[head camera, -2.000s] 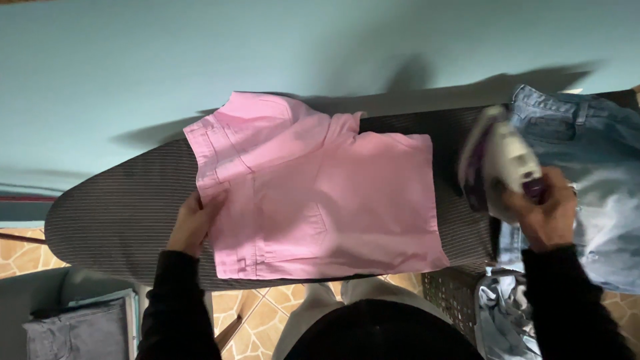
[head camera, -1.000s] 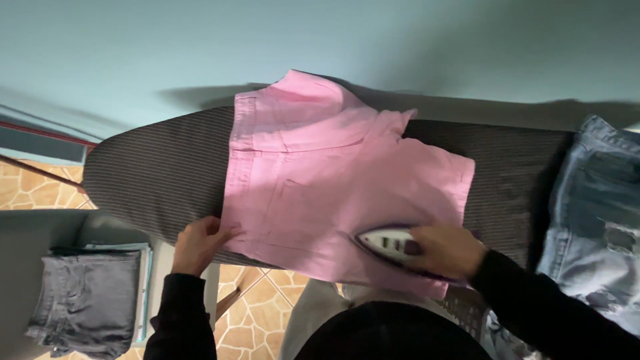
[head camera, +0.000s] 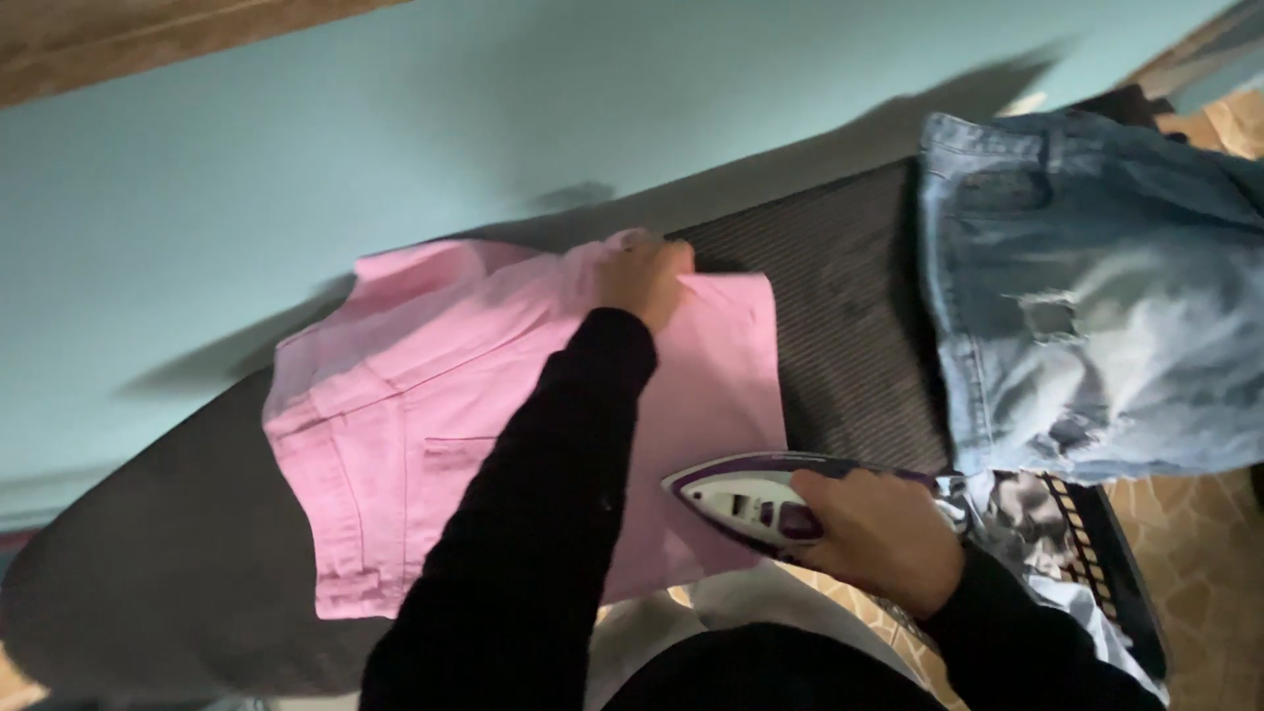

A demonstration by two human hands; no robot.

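Pink denim shorts (head camera: 464,375) lie on a dark ribbed ironing board (head camera: 178,553), the waistband toward the left. My left hand (head camera: 647,279) is at the far edge of the pink cloth, near the leg opening; its fingertips are blurred and partly hidden, so its hold is unclear. My left forearm crosses over the shorts. In my right hand (head camera: 879,533) is the handle of a white and purple clothes iron (head camera: 755,506), which rests on the near right part of the pink cloth with its tip pointing left.
Blue ripped denim (head camera: 1106,267) lies over the board's right end. Below it, a dark plastic basket (head camera: 1116,583) holds crumpled clothes (head camera: 1027,518). A pale green wall (head camera: 415,138) runs along the board's far side. The floor (head camera: 1185,553) has a stone pattern.
My left hand has moved from the near left corner of the shorts to their far edge. The iron, lifted over the board's right part two seconds ago, is down on the pink cloth.
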